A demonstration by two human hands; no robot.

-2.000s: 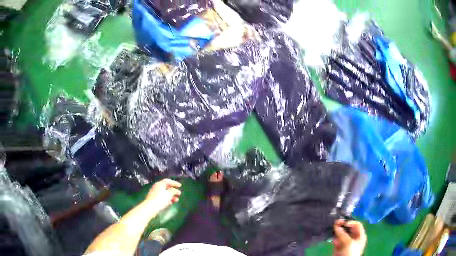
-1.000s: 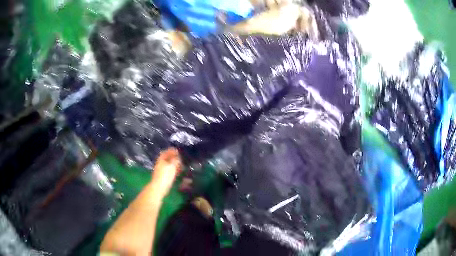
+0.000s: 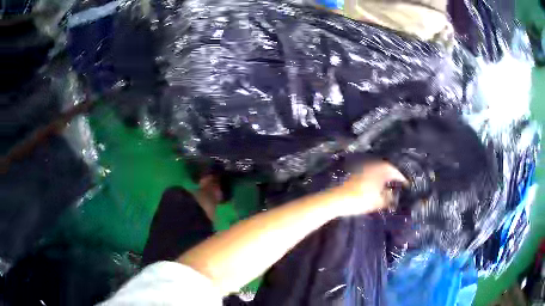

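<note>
My left hand reaches across from the lower left, its fingers curled at the edge of a dark wrapped bundle right of centre; blur hides the exact hold. The bundle is black under crinkled clear plastic. Long dark stacks under shiny plastic lie just beyond the hand. Dark purple cloth or plastic hangs or lies below the hand. A blue plastic sack shows at the bottom right. My right hand is not in view.
A bare foot and a dark trouser leg are below centre on the green floor. A khaki stack lies at the top right. Dark wrapped pieces and a thin brown bar are at the left.
The view has shifted and moved closer. My left hand has crossed to the right onto the dark bundle. My right hand, seen two seconds ago at the bundle's right end, is out of view.
</note>
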